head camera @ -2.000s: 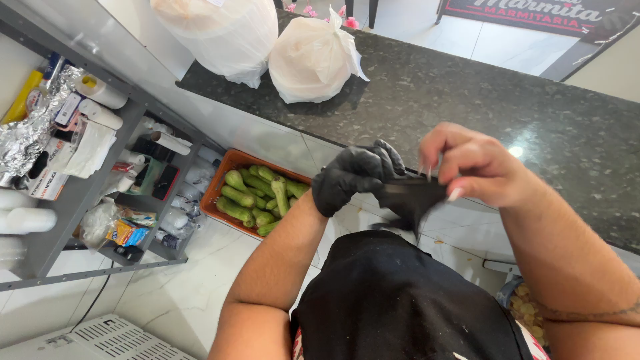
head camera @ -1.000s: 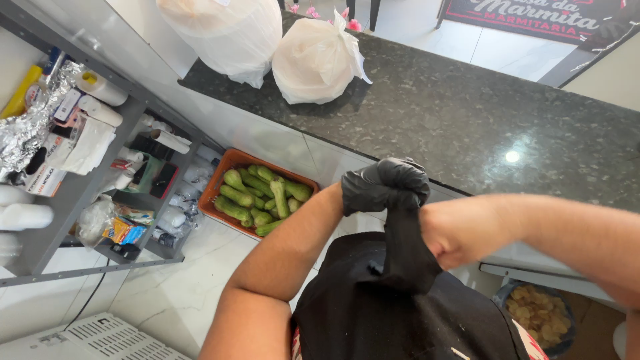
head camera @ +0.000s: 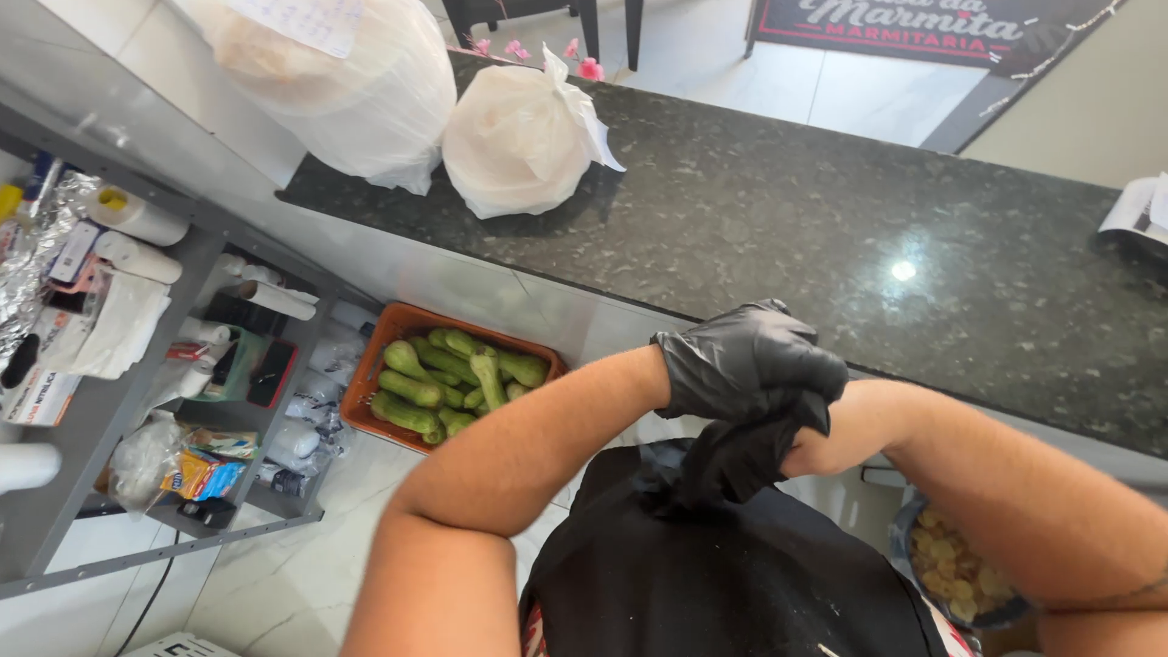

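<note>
My left hand [head camera: 753, 360] wears a black disposable glove and is closed on a second black glove [head camera: 744, 456], just in front of the counter's edge. Against it is my bare right hand [head camera: 821, 438], partly hidden by the loose glove, so what its fingers hold cannot be made out. The second glove hangs down in front of the black apron [head camera: 730, 575] on my body.
A dark granite counter [head camera: 730, 219] crosses the view and bears two tied white plastic bags [head camera: 520, 141]. An orange crate [head camera: 360, 392] of green squash-like vegetables [head camera: 411, 388] sits beside a grey shelf unit [head camera: 196, 301]. A bowl [head camera: 967, 566] of pale slices is at lower right.
Two seconds ago my hands were a little apart with the loose glove stretched between them. Now they are together, and the glove hangs down below them.
</note>
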